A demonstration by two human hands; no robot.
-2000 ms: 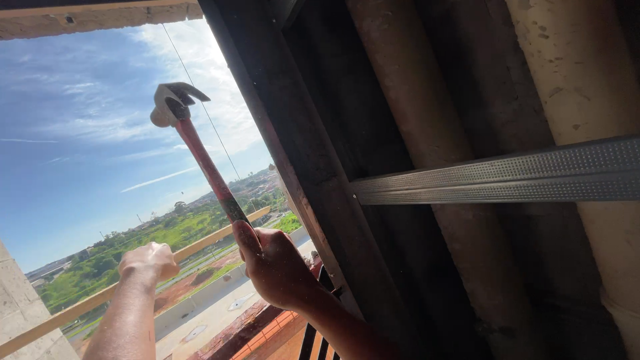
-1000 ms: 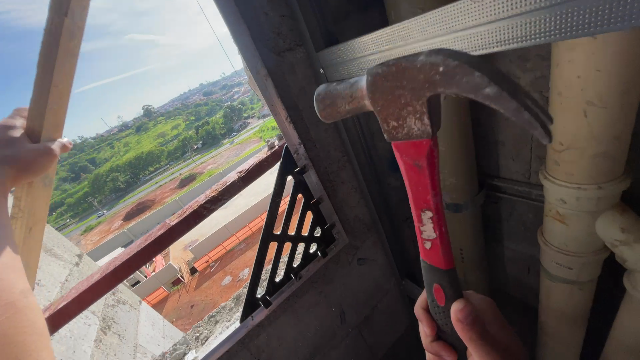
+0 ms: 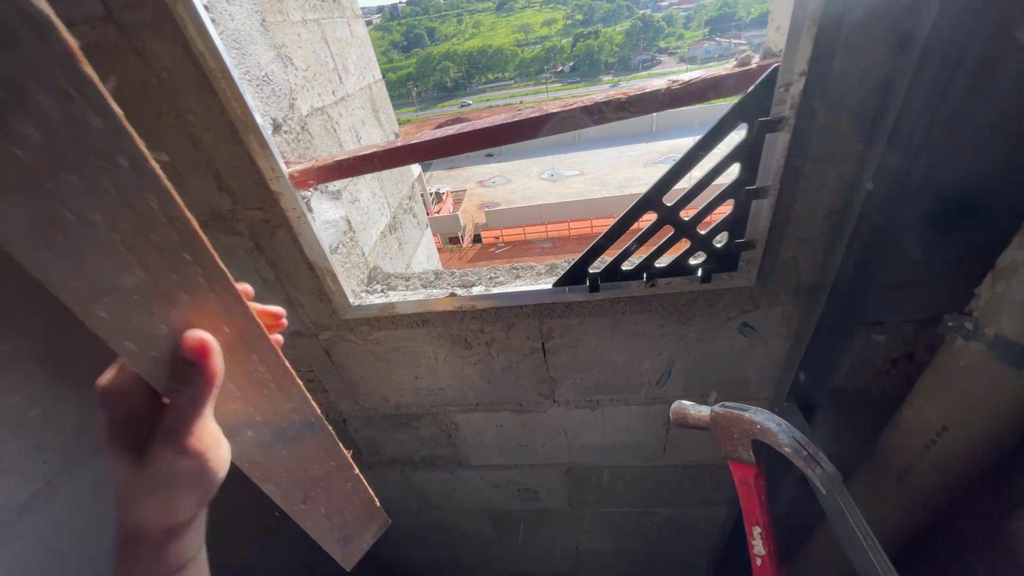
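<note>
My left hand [image 3: 180, 424] grips a wooden board [image 3: 184, 272], thumb on its near face and fingertips round its far edge. The board slants from the top left down to the lower middle. A claw hammer [image 3: 752, 480] with a red handle and a worn steel head rises from the lower right edge, its claw curving down to the right. The hand on its handle is out of view, below the frame. Beyond both lies a window opening with a metal frame [image 3: 448, 302]. A black slotted triangular bracket [image 3: 680, 216] fills the frame's lower right corner.
A dark red bar [image 3: 520, 128] crosses the window opening at a slant. Below it is a concrete block wall [image 3: 512, 368]. A rough masonry wall [image 3: 320, 80] stands outside at left. On the right, a thick pipe [image 3: 920, 432] runs through shadow. Ground lies far below outside.
The view has swung left and down. My left hand, empty two seconds ago, now holds the board. The hammer has gone lower in view, and the hand that held it has left the frame.
</note>
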